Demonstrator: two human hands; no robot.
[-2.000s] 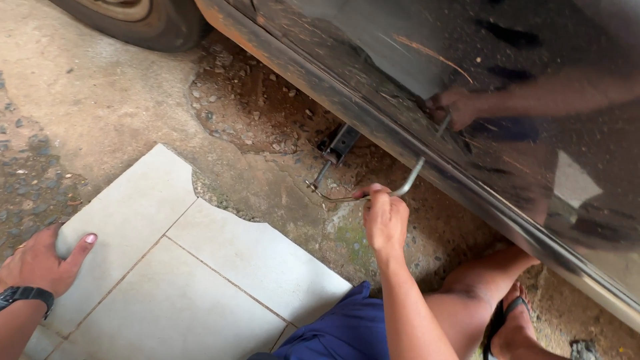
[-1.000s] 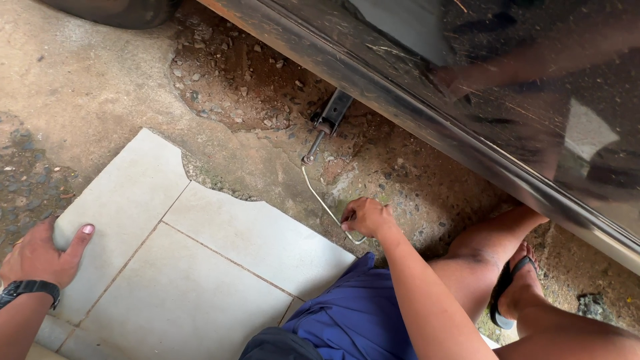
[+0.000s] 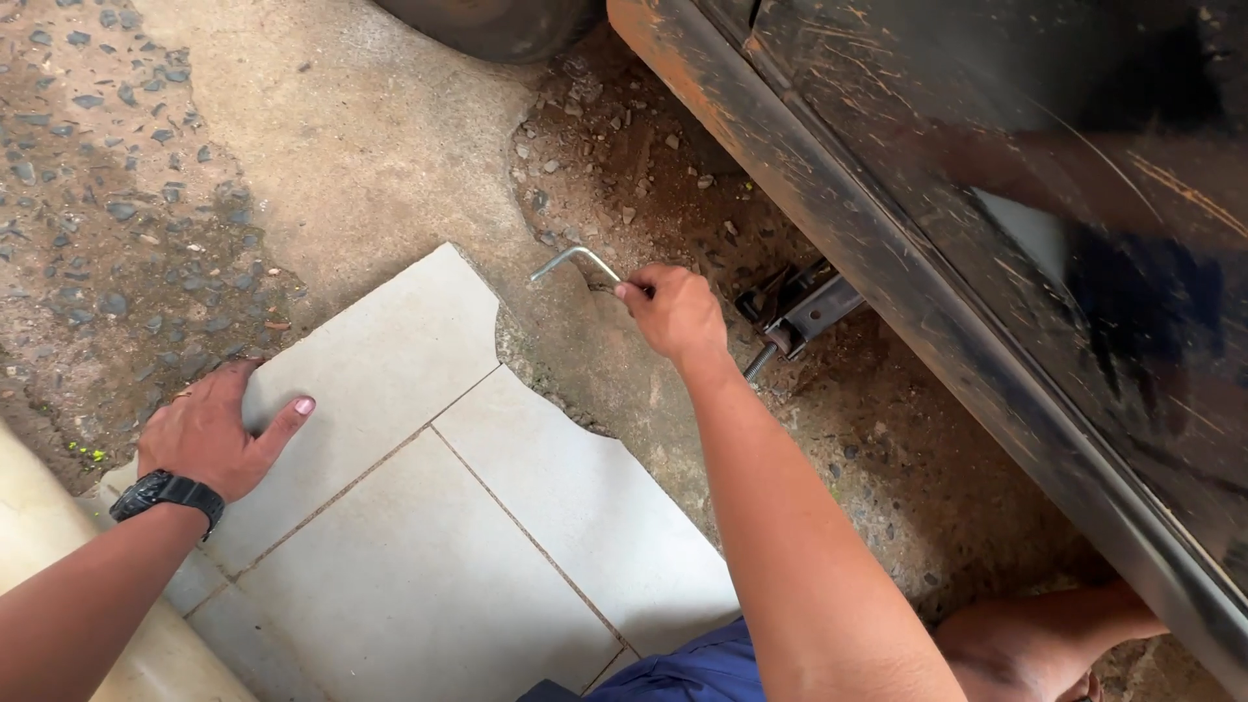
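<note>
My right hand (image 3: 675, 310) is closed around a bent metal crank rod (image 3: 583, 255), whose angled free end points left over the concrete. Right of that hand, a dark scissor jack (image 3: 814, 314) lies under the car's sill (image 3: 877, 253); its threaded screw (image 3: 760, 362) sticks out toward me, partly covered by my forearm. Whether the rod still joins the screw cannot be seen. My left hand (image 3: 210, 429), with a black watch (image 3: 168, 499) on the wrist, rests on the edge of the white floor tiles (image 3: 390, 546), thumb spread and nothing held.
The dark, scratched car door (image 3: 1053, 195) fills the upper right, with a tyre (image 3: 497, 19) at the top. Rough concrete (image 3: 322, 146) and broken, stony ground (image 3: 634, 166) lie between tiles and car. My bent leg (image 3: 1053, 634) is at the lower right.
My right hand has kept hold of the crank rod and swung it; its bent end now points left. My left hand stays on the tiles. The view has shifted.
</note>
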